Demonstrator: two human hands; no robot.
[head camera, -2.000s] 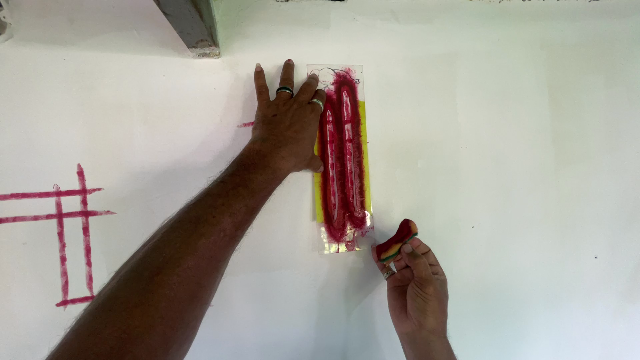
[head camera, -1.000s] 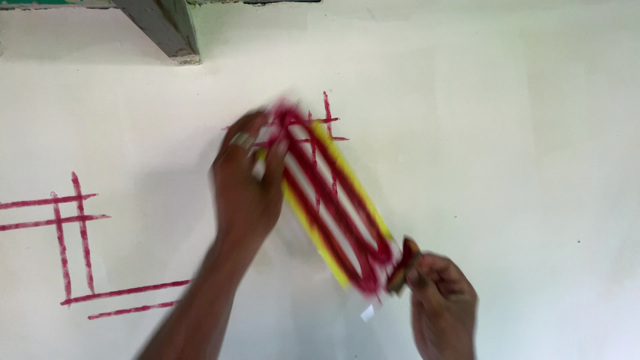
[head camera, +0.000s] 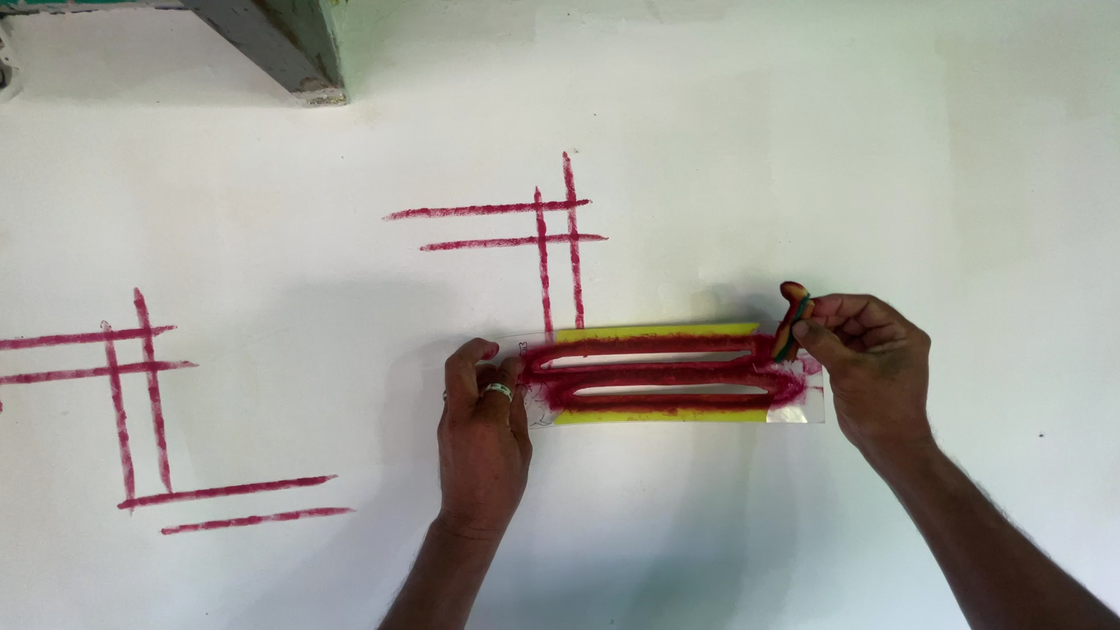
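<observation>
A clear plastic stencil (head camera: 665, 378) with yellow edging, two long slots and dark red paint smears lies crosswise on a white painted surface. My left hand (head camera: 486, 411), wearing rings, grips its left end between thumb and fingers. At the stencil's right end, my right hand (head camera: 862, 372) pinches a small foam or sponge piece (head camera: 793, 322) stained red, yellow and green. Red painted double lines (head camera: 560, 236) cross above the stencil's left part, and the upright pair runs down to its upper edge.
A second set of red crossed lines (head camera: 140, 367) is at the left, with two slanting red strokes (head camera: 254, 521) below it. A grey metal leg or bracket (head camera: 289, 52) juts in at the upper left.
The stencil has been turned from upright to crosswise and moved down, uncovering the red crossed lines above it. My left hand has gone from pressing flat on it to gripping its end; my right hand has moved up.
</observation>
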